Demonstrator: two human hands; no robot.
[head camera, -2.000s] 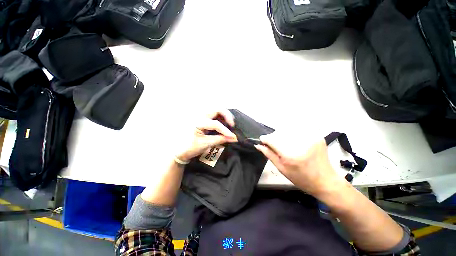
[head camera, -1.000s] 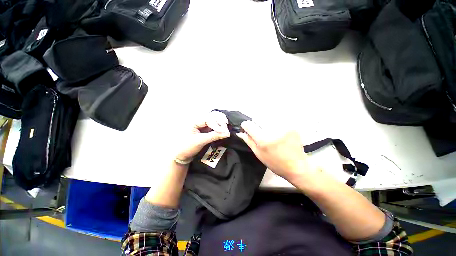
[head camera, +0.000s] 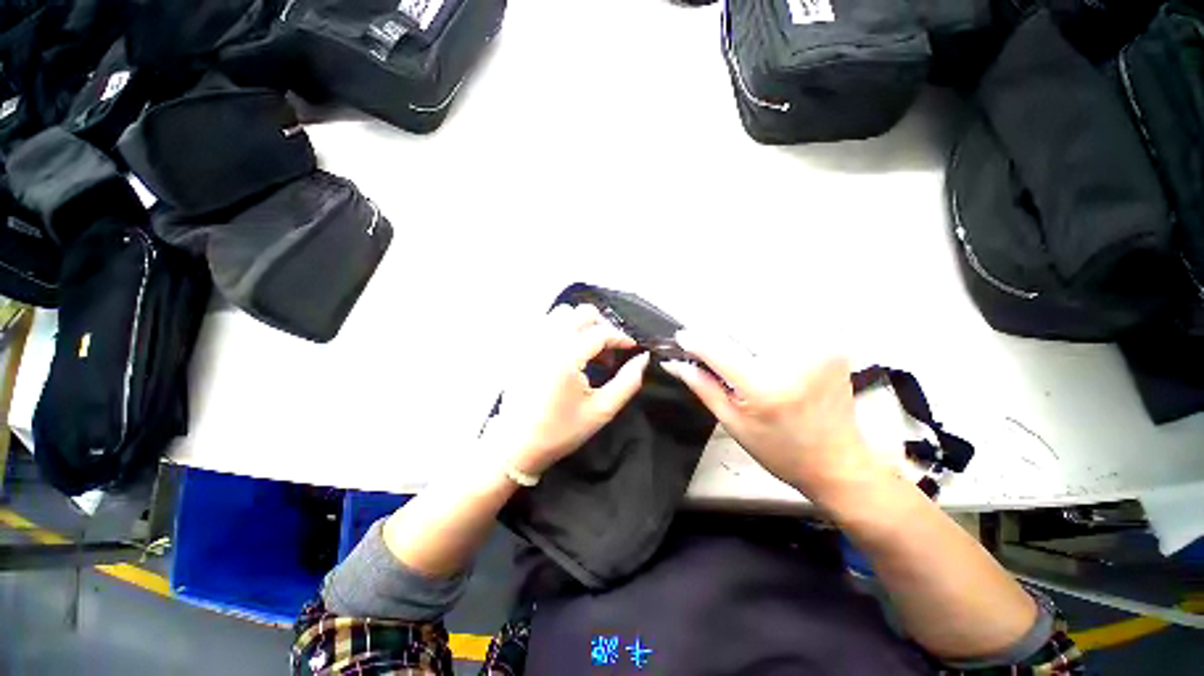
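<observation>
A limp black fabric bag hangs over the table's front edge against the apron, its upper part on the white table. My left hand lies over the bag's left side and pinches its upper edge between thumb and fingers. My right hand is close beside it, fingertips on the same edge, nearly touching the left fingertips. A thin dark item shows at the right fingertips; I cannot tell whether it is a tool or part of the bag. The bag's white label is hidden.
Black and grey small bags are heaped at left. Bulky black bags stand at upper right. A black strap with a buckle lies right of my right hand on the white table. A blue bin is below at left.
My left hand has moved right and lower over the bag, covering the white label. My right hand has shifted slightly right. Both hands still hold the bag's upper edge.
</observation>
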